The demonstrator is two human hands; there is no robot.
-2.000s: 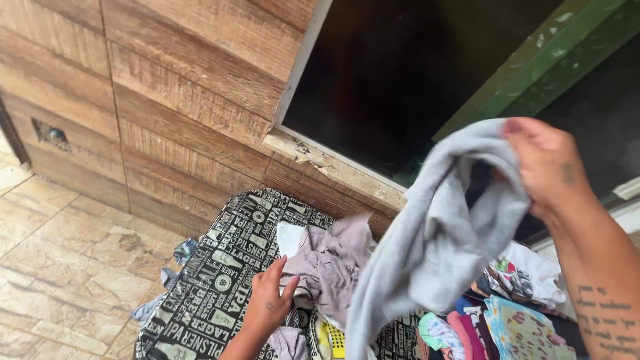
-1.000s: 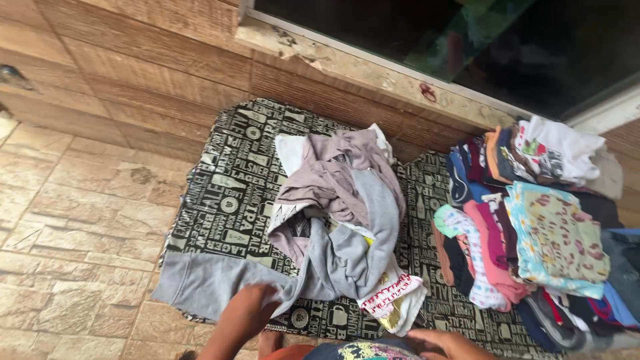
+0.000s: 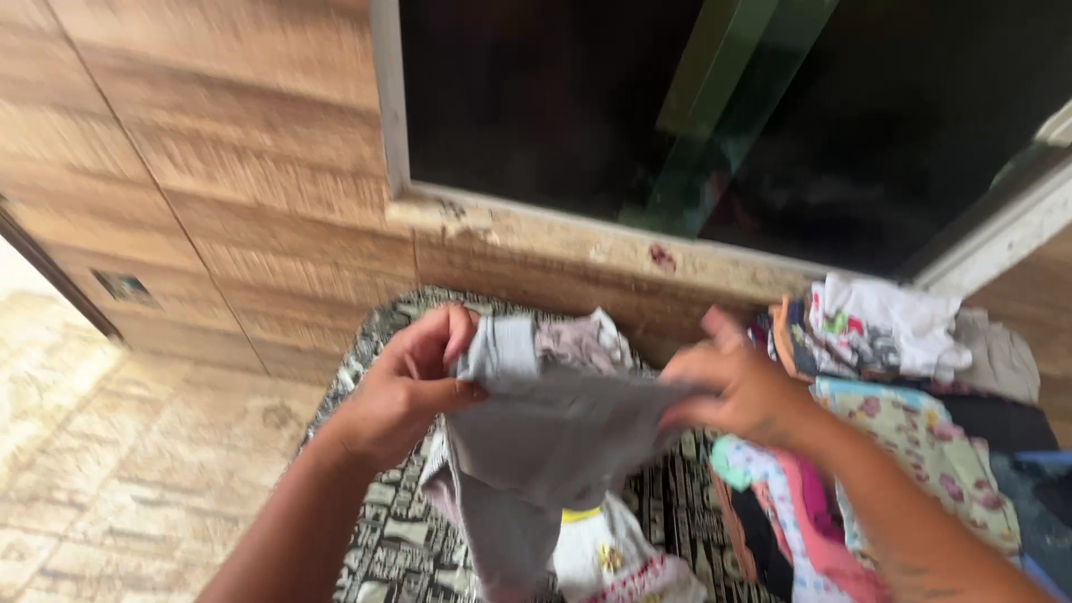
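A grey fabric garment (image 3: 544,435) hangs between both hands above a black-and-white patterned padded surface (image 3: 402,536). My left hand (image 3: 423,385) pinches its ribbed band at the upper left. At the upper right, my right hand (image 3: 724,385) grips the cloth's edge, blurred by motion. Behind and below the garment lie a crumpled mauve cloth (image 3: 578,342) and a white garment with yellow and red details (image 3: 620,557). The lower end of the grey garment hangs over them.
On the right lie folded clothes: a white printed garment (image 3: 896,327), a floral cloth (image 3: 930,452) and a pink one (image 3: 825,553). A stone window sill (image 3: 586,243) runs behind, beside a wood-look tiled wall (image 3: 276,218). Tiled floor (image 3: 151,469) is at the left.
The grey garment, lying on the patterned surface one second ago, is now lifted and stretched between both hands. Both hands have moved up from the near edge. The view has tilted up.
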